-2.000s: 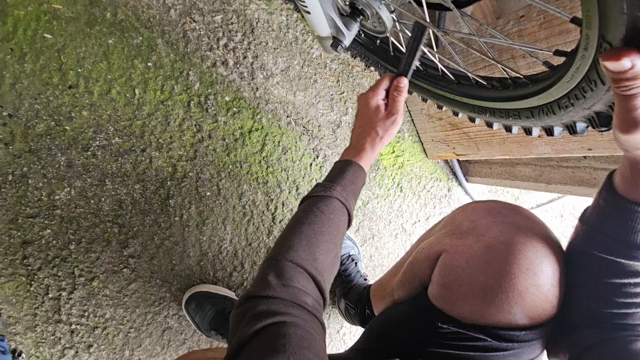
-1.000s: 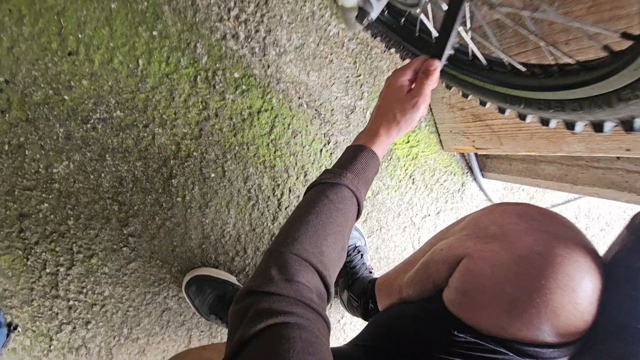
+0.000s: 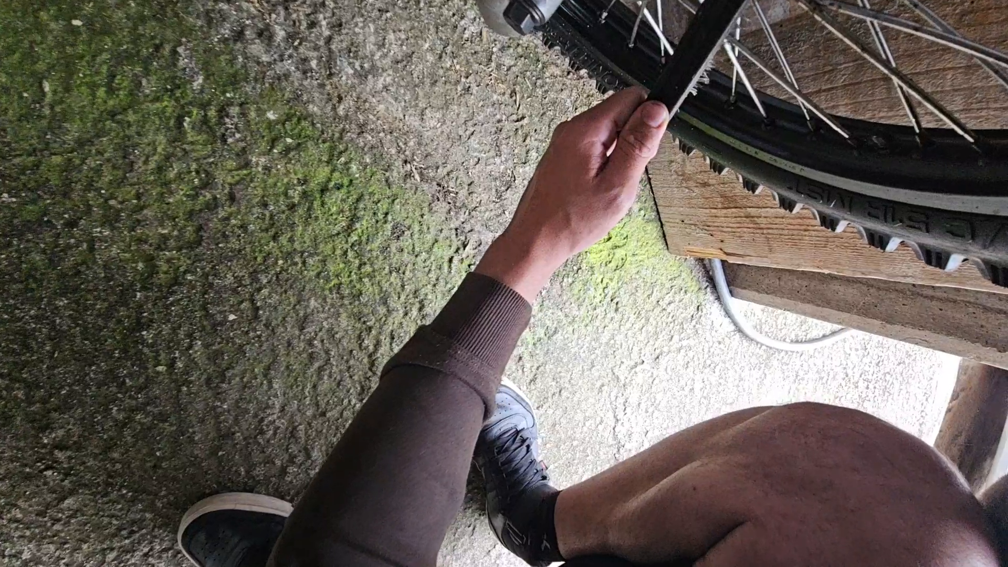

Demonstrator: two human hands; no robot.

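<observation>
My left hand (image 3: 594, 161) is closed around the end of a narrow black brush (image 3: 697, 51), with its thumb on top. Pale bristles show along one edge of the brush, which lies across the rim and spokes of a bicycle wheel (image 3: 803, 98). Below the rim runs the knobby black tire (image 3: 858, 205), with raised lettering on its sidewall. The brush's far end is cut off by the top of the view. My right hand is out of view.
Behind and below the wheel are wooden boards (image 3: 732, 213). A grey cable or hose (image 3: 744, 324) curves beneath them over rough, mossy concrete (image 3: 315, 236). A metal bicycle part (image 3: 520, 14) sits at the top edge. My bare knee (image 3: 827, 480) is at lower right.
My right hand, beside the tire two seconds ago, has gone out of view. My left hand still holds the brush at the wheel. The view has shifted somewhat.
</observation>
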